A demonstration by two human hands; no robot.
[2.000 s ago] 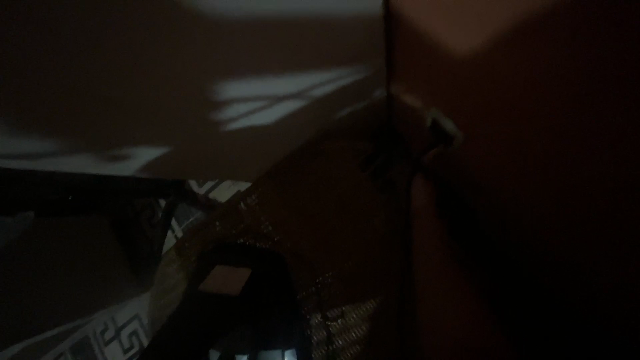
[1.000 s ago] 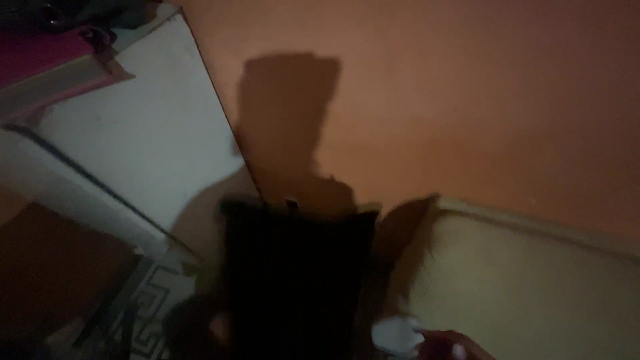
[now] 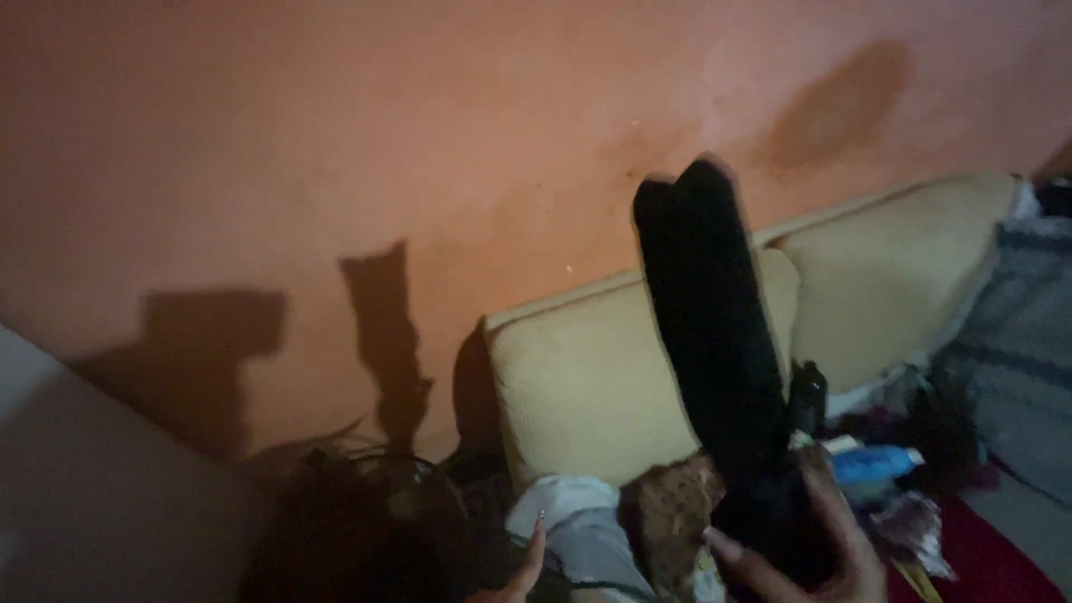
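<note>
My right hand (image 3: pixel 804 553) grips the lower end of a long black cloth-like thing (image 3: pixel 712 318), which stands upright and tapers to two rounded tips. Lower and further left, my left hand (image 3: pixel 523 565) shows only in part, one finger pointing up and nothing seen in its grasp; the rest is cut off by the frame's bottom edge. Between the hands are a white and grey cloth (image 3: pixel 586 523) and a crumpled brown cloth or wrap (image 3: pixel 674 511).
A cream sofa (image 3: pixel 578 385) stands against the orange wall (image 3: pixel 469 126). At the right are a dark bottle (image 3: pixel 809 398), a blue tube (image 3: pixel 875 462), a crumpled shiny wrapper (image 3: pixel 913 528) and grey fabric (image 3: pixel 1022 335). A dark round-rimmed object (image 3: pixel 419 469) is at lower left.
The view has swung right, bringing in more of the sofa. The black thing, a broad dark shape low in the middle one second ago, now stands narrow and upright at the right.
</note>
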